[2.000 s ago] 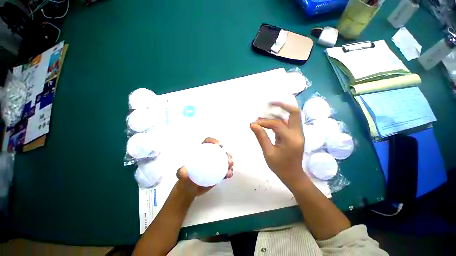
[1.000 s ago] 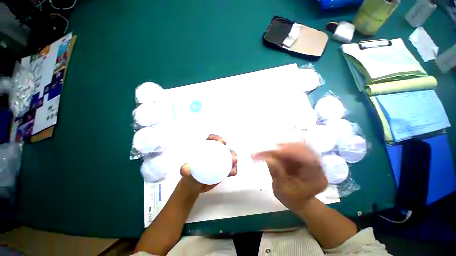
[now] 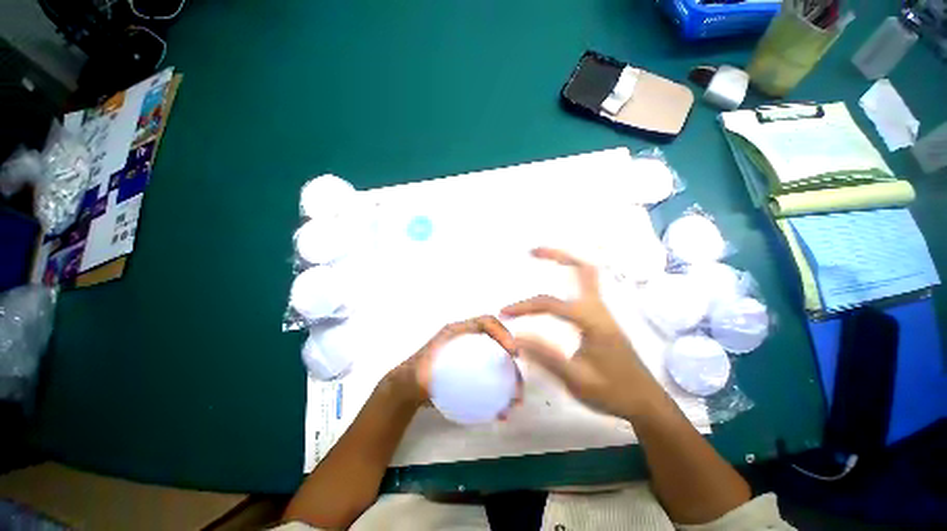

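Observation:
A round white unit [image 3: 472,379] is in my left hand [image 3: 462,342], its smooth face turned up, above the lower middle of the white work sheet [image 3: 498,218]. My right hand [image 3: 587,347] is just right of the unit, blurred, with fingers apart. The white between its fingers looks like the sheet; no held thing can be made out. Bagged units [image 3: 320,291] stand in a column along the sheet's left edge. More bagged units [image 3: 697,364] lie in a cluster at its right edge, and one lies at the top right corner.
On the green table [image 3: 436,93] are a black and beige case [image 3: 654,102], a pen cup [image 3: 794,52], a blue basket [image 3: 716,16], a clipboard with papers [image 3: 815,145] and a black slab [image 3: 864,363] on a blue folder [image 3: 919,353]. Printed board and crumpled plastic lie left.
My left hand has moved right and down with the white unit. My right hand has moved slightly left, close to the unit, and its fingers have spread. The view has shifted slightly.

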